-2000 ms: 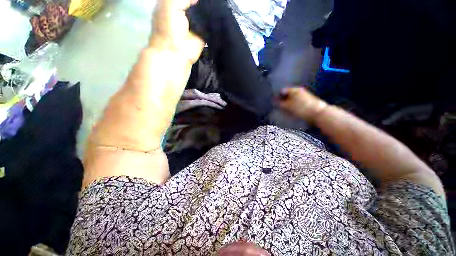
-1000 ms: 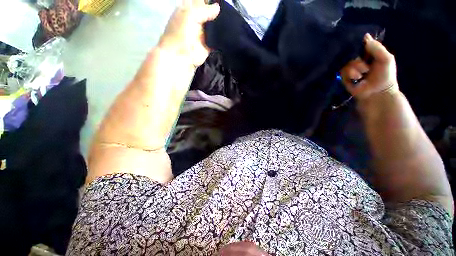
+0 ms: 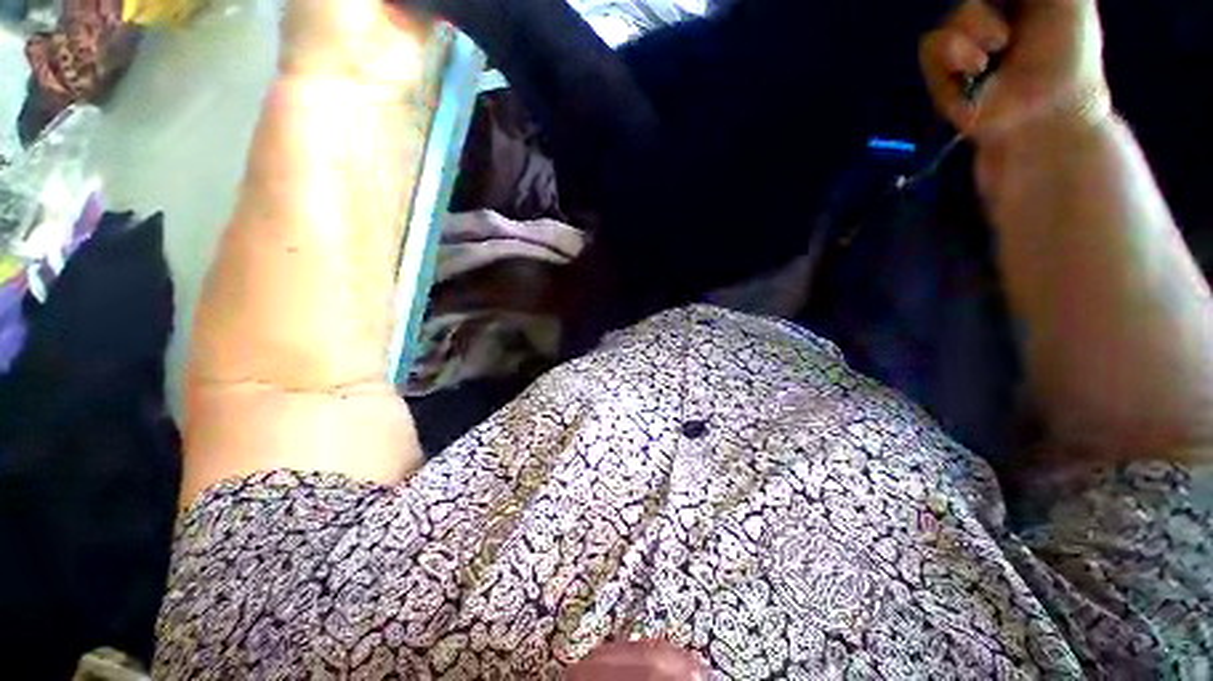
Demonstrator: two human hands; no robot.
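A large black garment (image 3: pixel 718 146) spans the top middle, between my hands, and hangs down toward my lap. My left hand (image 3: pixel 349 29) is overexposed at the top left. Its fingers are cut off by the top edge, and the black cloth runs right up to it. My right hand (image 3: pixel 1004 60) is at the top right with its fingers curled. A thin dark tool with a shiny part, seemingly thread snips (image 3: pixel 947 149), sticks out below its palm. The dark cloth lies against this hand; its fingertips' hold is hard to see.
The pale table (image 3: pixel 200 120) with its light blue edge (image 3: pixel 432 213) is under and beside my left forearm. A black pile (image 3: pixel 80 439) and clear plastic bag (image 3: pixel 53 200) are at left. Mixed cloth (image 3: pixel 499 293) lies beside the table. A bright blue edge (image 3: pixel 891 145) shows at right.
My left hand has moved left and up, with the cloth at it. My right hand has swung from the middle to the upper right. The black cloth is spread wider between them.
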